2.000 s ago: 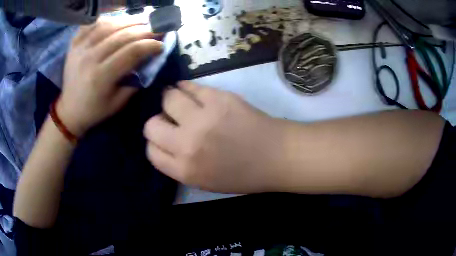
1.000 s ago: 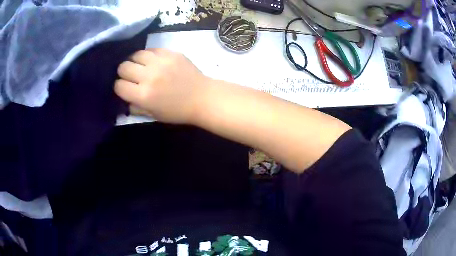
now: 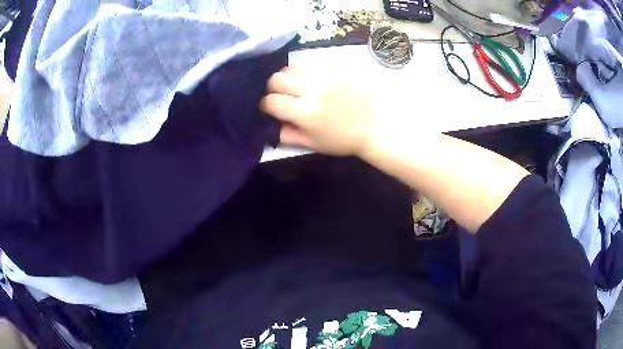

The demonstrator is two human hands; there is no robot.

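The navy fabric panel [image 3: 164, 184] spreads over the left side and reaches up to the white machine table [image 3: 417, 95]. A pale blue-grey quilted piece [image 3: 130, 75] lies along its upper part, with a curved edge against the navy. My right hand [image 3: 321, 112] is at the navy panel's right edge, its curled fingers pinching the cloth over the table's front left part. The fingertips are partly hidden and blurred. My left hand is not in view. A blurred skin-toned patch shows at the bottom left corner; I cannot tell what it is.
A round pin dish [image 3: 391, 48] stands behind my right hand. A smartphone [image 3: 408, 8] lies at the top. Shears with red and green handles [image 3: 502, 68] and a dark looped cord or snips [image 3: 456, 65] lie on the right. Heaped pale and navy cloth [image 3: 587, 177] hangs at the far right.
My left hand, earlier at the cloth by the machine head, is out of view. The view has shifted away from the machine head. More pale quilted cloth shows. My right hand stays at the navy edge.
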